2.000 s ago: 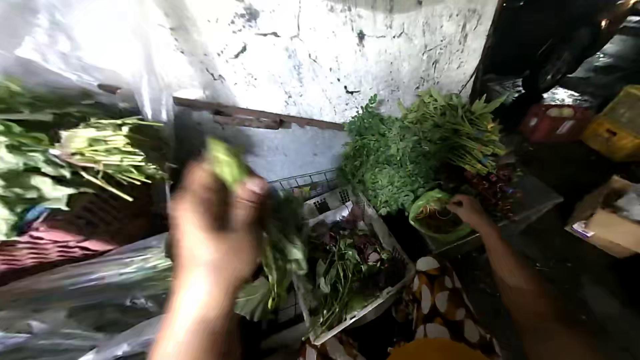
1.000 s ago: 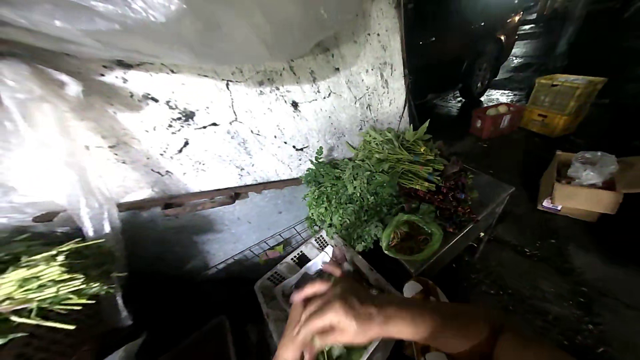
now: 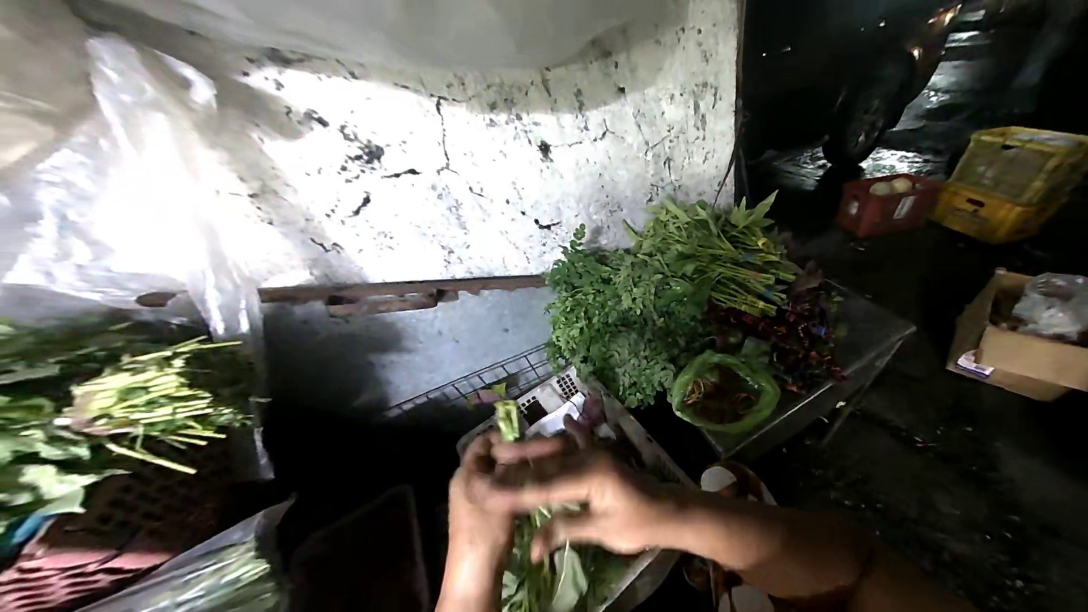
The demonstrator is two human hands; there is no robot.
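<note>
My left hand (image 3: 480, 501) is closed round a bunch of leafy greens (image 3: 508, 418); its cut stem ends stick up above my fingers and its leaves hang below. My right hand (image 3: 586, 493), blurred, lies across the same bunch with its fingers partly spread; whether it grips anything is unclear. Both hands are over a white plastic crate (image 3: 650, 446) that holds more greens. To the right of the crate, an open green plastic bag (image 3: 722, 393) with rubber bands in it sits on a low table, beside bundled leafy herbs (image 3: 625, 323).
A low dark table (image 3: 875, 340) carries the bundles. At left, cut greens (image 3: 161, 399) lie over a red crate (image 3: 85, 569) near clear plastic sheeting (image 3: 170, 187). A stained wall (image 3: 476, 170) stands ahead. Right are a cardboard box (image 3: 1028, 353), yellow crates (image 3: 1003, 200) and a red crate (image 3: 884, 204).
My right hand has left the green bag, where it was two seconds ago, and is now at my left hand. The left hand with the greens has moved over the white crate. The view has shifted.
</note>
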